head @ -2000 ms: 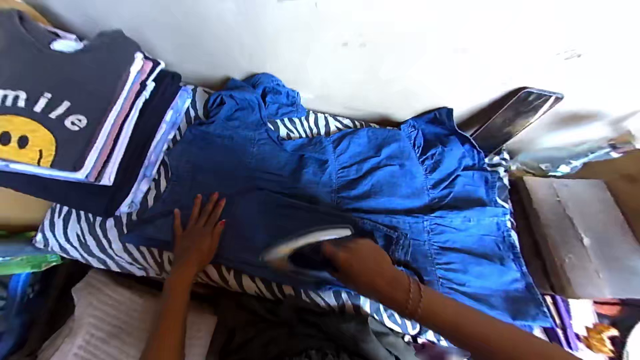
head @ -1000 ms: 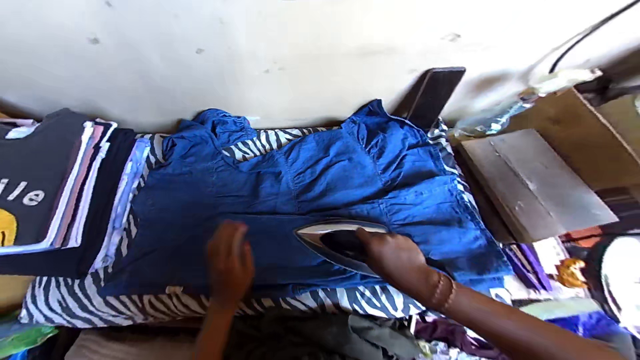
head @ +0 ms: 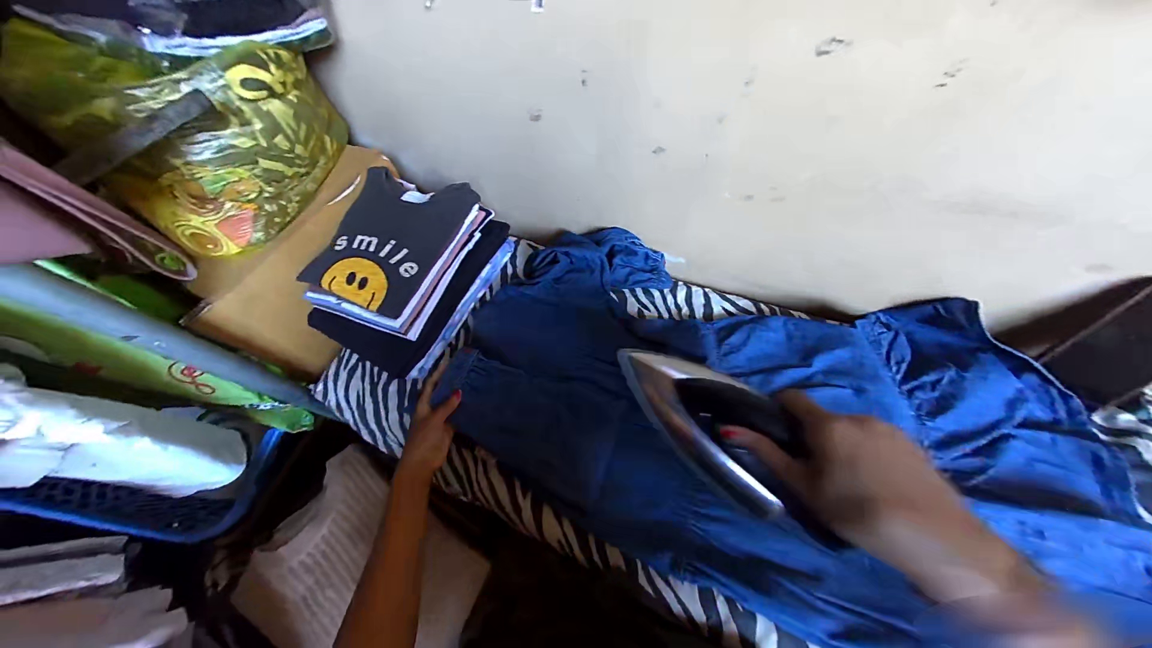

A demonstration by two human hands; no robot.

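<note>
A blue denim dress (head: 576,414) lies spread on a zebra-striped cloth (head: 540,526). My right hand (head: 855,468) is wrapped around the dark handle of a clothes iron (head: 693,414), whose pointed end faces up and left over the denim. At the dress's left edge, my left hand (head: 432,432) has its fingers at a gathered part of the fabric; the fingertips are partly hidden, so its hold is unclear. Close above that hand sits a stack of folded clothes, a dark smiley-face T-shirt (head: 396,243) on top.
A pale wall (head: 720,135) runs along the far side. Clothes in clear plastic packaging (head: 234,153) and a cardboard box (head: 270,297) are at the left, above a blue plastic basket (head: 207,526) holding white material. A dark flat object (head: 1107,346) leans at the right.
My left hand has moved from above the middle of the denim to its left edge. My right hand still holds the iron on the dress. The view has swung left.
</note>
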